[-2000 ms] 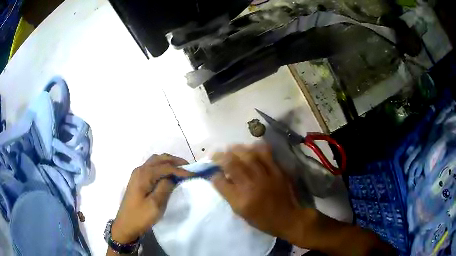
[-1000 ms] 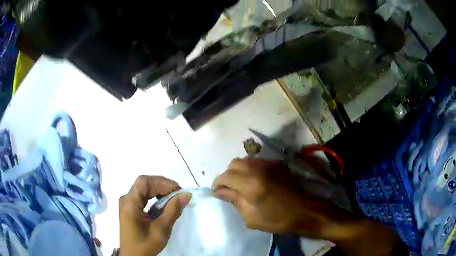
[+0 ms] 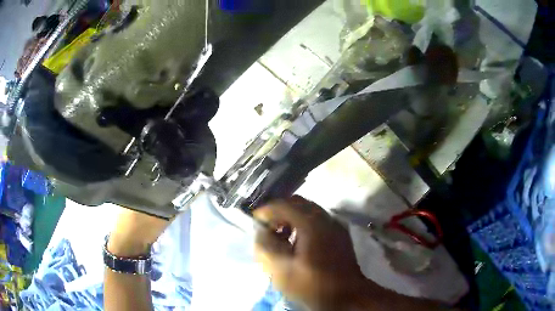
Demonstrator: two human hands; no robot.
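A whitish-light-blue bag panel is at the presser foot of the olive-grey sewing machine head, over the tip of the dark cylinder arm. My right hand, blurred, pinches the panel's edge just right of the foot. My left hand reaches up behind the machine head from the left; its fingers are hidden and only the back of the hand and the watch wrist show. Pale binding tape runs along the arm towards the foot.
Red-handled scissors lie right of my right hand. Light-blue work pieces are piled at lower left. A blue mesh crate stands at the right. Green floor shows at the left.
The view has shifted, with the machine head now large at upper left. The panel has gone from in front of the arm to the presser foot. My left hand has moved behind the head.
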